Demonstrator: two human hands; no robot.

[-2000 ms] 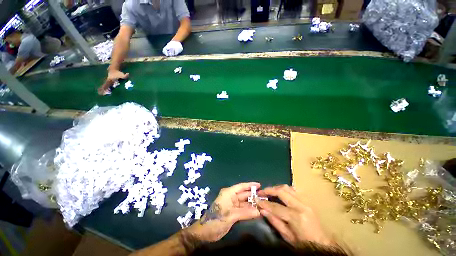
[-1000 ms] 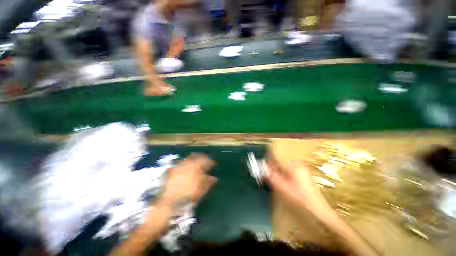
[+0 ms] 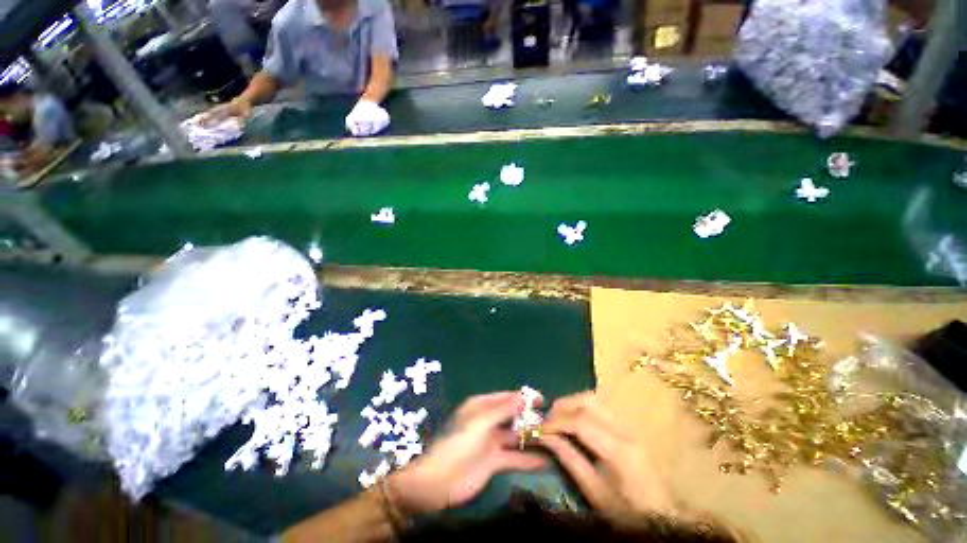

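My left hand (image 3: 467,451) holds a small white plastic piece (image 3: 527,408) between its fingertips at the bottom middle, over the dark green surface. My right hand (image 3: 604,451) has its fingertips at the lower end of the same piece, where a bit of gold shows. Whether the right fingers grip the piece or a separate gold part is too small to tell. Loose white housings (image 3: 394,430) lie left of my left hand. Gold-coloured contacts (image 3: 742,408) are heaped on the tan cardboard sheet (image 3: 620,334) at right, with several white branched pieces (image 3: 724,361) at the heap's far edge.
A bulging clear bag of white housings (image 3: 201,355) lies at left. A clear bag with gold parts (image 3: 896,424) and a black object (image 3: 944,350) are at right. White pieces lie on the green conveyor belt (image 3: 636,207). A person (image 3: 329,58) is across it, with another large bag (image 3: 816,58) beyond.
My hands were apart a second ago and are now together at a white piece. The pieces on the belt have shifted. The person opposite has drawn an arm back from the belt.
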